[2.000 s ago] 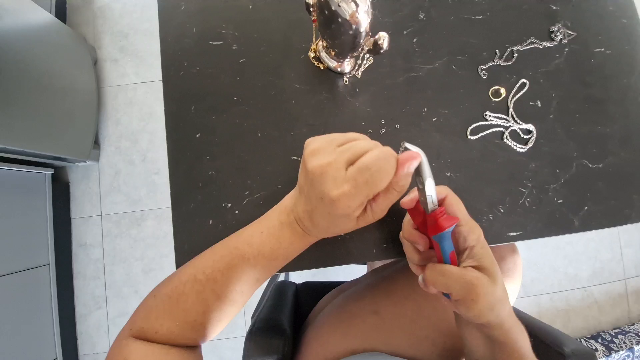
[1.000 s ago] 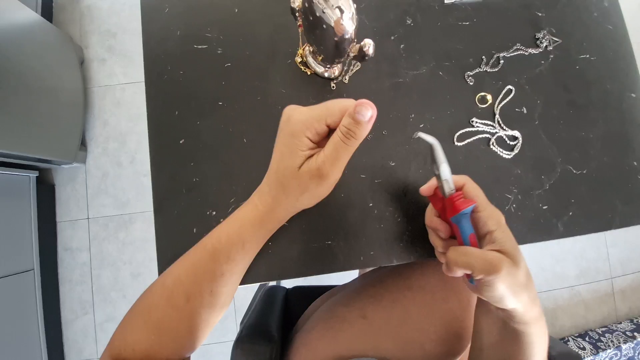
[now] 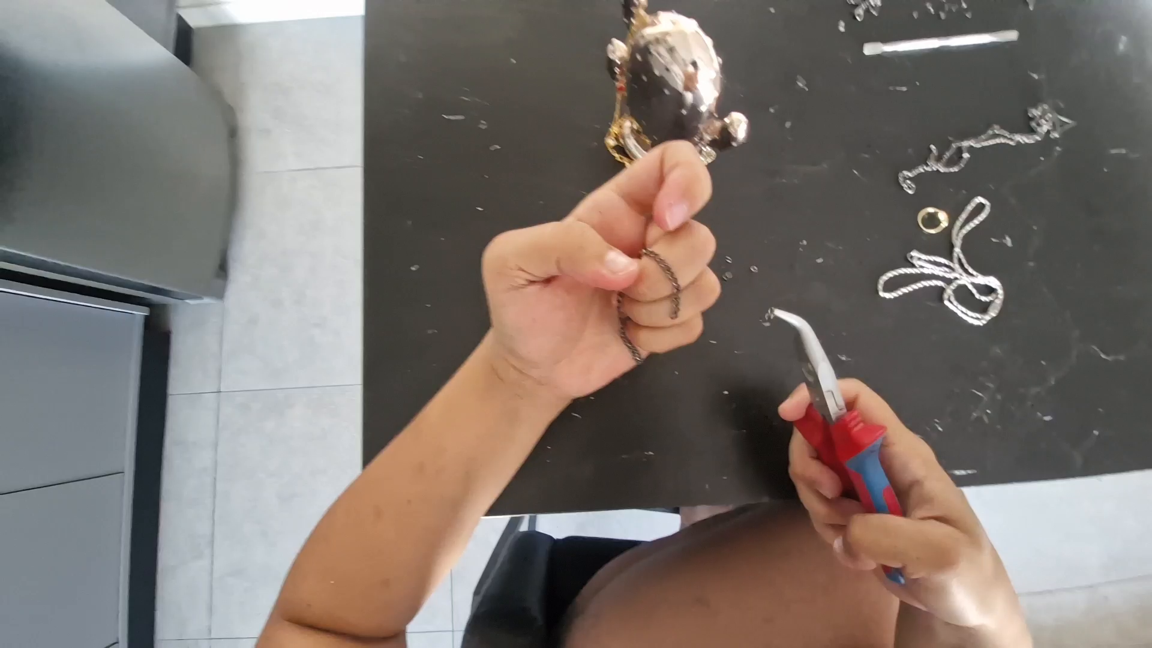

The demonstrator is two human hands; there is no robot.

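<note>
My left hand (image 3: 603,279), palm up and fingers curled, holds a dark metal chain (image 3: 664,279); one end lies over the fingers and another part hangs by the palm. In my right hand (image 3: 900,504) are bent-nose pliers (image 3: 837,409) with red and blue handles, their tips pointing up and left. A small metal ring (image 3: 769,315) shows at the tips of the pliers. Beyond my left hand stands a shiny metallic figurine (image 3: 675,76) with gold chain (image 3: 621,135) draped on it; my fingers overlap its lower edge in view.
On the dark table (image 3: 540,450), to the right, lie a silver rope chain (image 3: 958,270), a gold ring (image 3: 933,220), a tangled silver chain (image 3: 981,144) and a slim silvery stick (image 3: 940,42). Several tiny rings and bits are scattered about. A black chair (image 3: 517,585) is below the table edge.
My left hand has turned from knuckles up to palm up, bringing the dark chain into sight. The pliers have moved away from my left hand since the earliest frame.
</note>
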